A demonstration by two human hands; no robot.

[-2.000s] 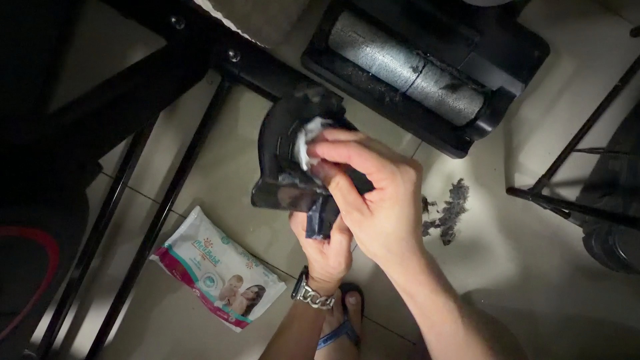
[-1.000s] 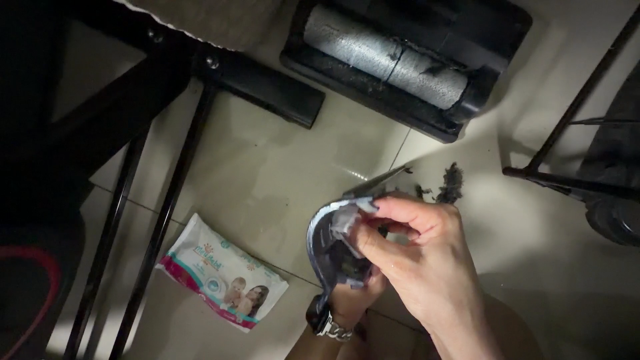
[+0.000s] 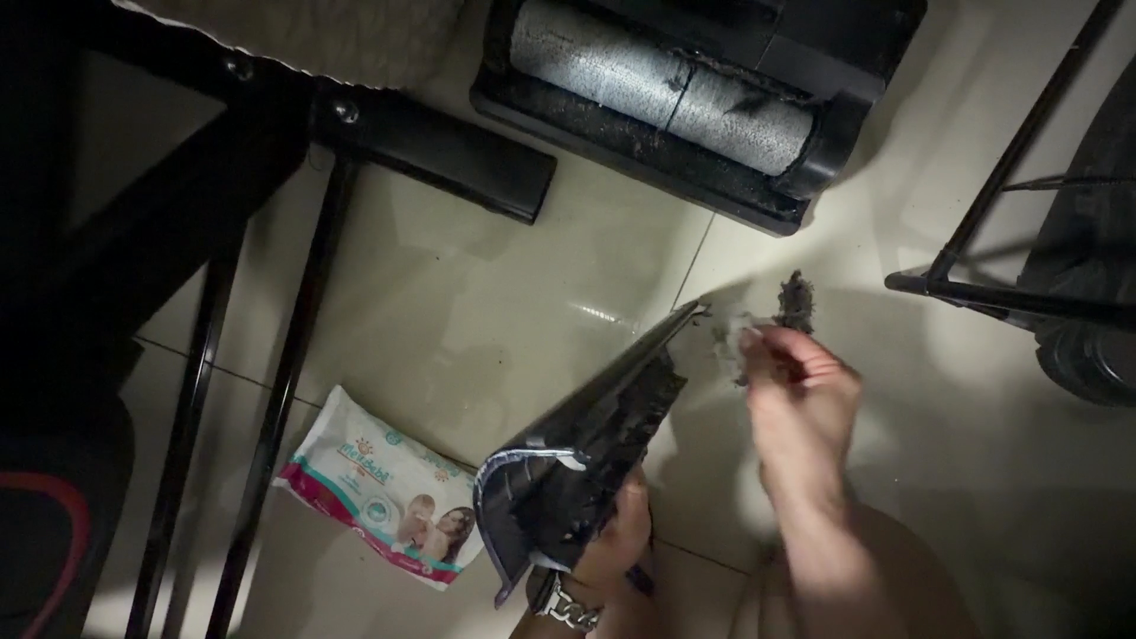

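Note:
My left hand, with a watch and a chain bracelet at the wrist, grips a curved black plastic cover from below. Dark dirt lines the cover's inner side. To the right of the cover, my right hand pinches a blurred, greyish wipe between thumb and fingers, apart from the cover. A clump of dark lint lies on the tiled floor just beyond my right fingers. The floor-cleaner head rests upside down above, its grey roller exposed.
A white and pink pack of wet wipes lies on the floor left of the cover. A black metal frame with thin legs stands at the left. Another thin black frame and a dark wheel are at the right.
My right hand has moved off the cover to the right with the wipe. The cover has turned in my left hand and now slants, its inner side showing.

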